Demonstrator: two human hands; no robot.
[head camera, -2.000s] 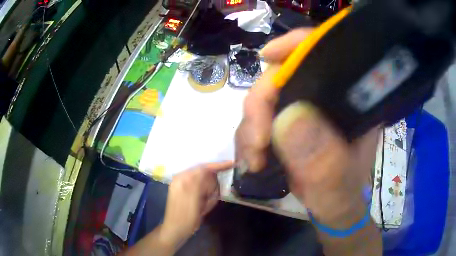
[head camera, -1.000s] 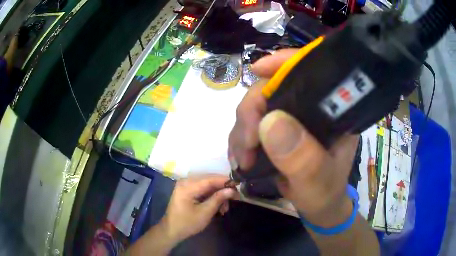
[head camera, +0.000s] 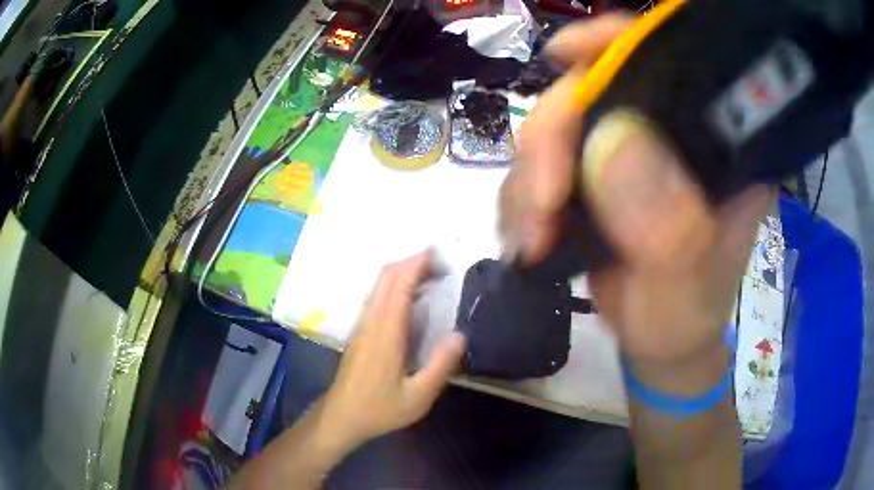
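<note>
The black housing (head camera: 517, 330) lies flat on the white surface (head camera: 369, 230) near the bench's front edge, with small specks at its corners. My right hand (head camera: 642, 211) grips the black electric screwdriver (head camera: 709, 115) above and right of the housing; the hand and tool are blurred. The screwdriver's lower end overlaps the housing's upper part in view, and its bit cannot be made out. My left hand (head camera: 393, 354) is at the housing's left side, fingers apart and blurred, thumb at its edge. It holds nothing that I can see.
A tape roll (head camera: 409, 134) with shiny content and a clear tray (head camera: 481, 126) with dark pieces stand behind the housing. Black material and white crumpled paper (head camera: 498, 33) lie further back. A blue bin (head camera: 824, 345) is at right, a green conveyor (head camera: 105, 144) at left.
The screwdriver and my right hand have moved up and right, uncovering more of the housing. My left hand's pinched fingers have opened and moved up beside it.
</note>
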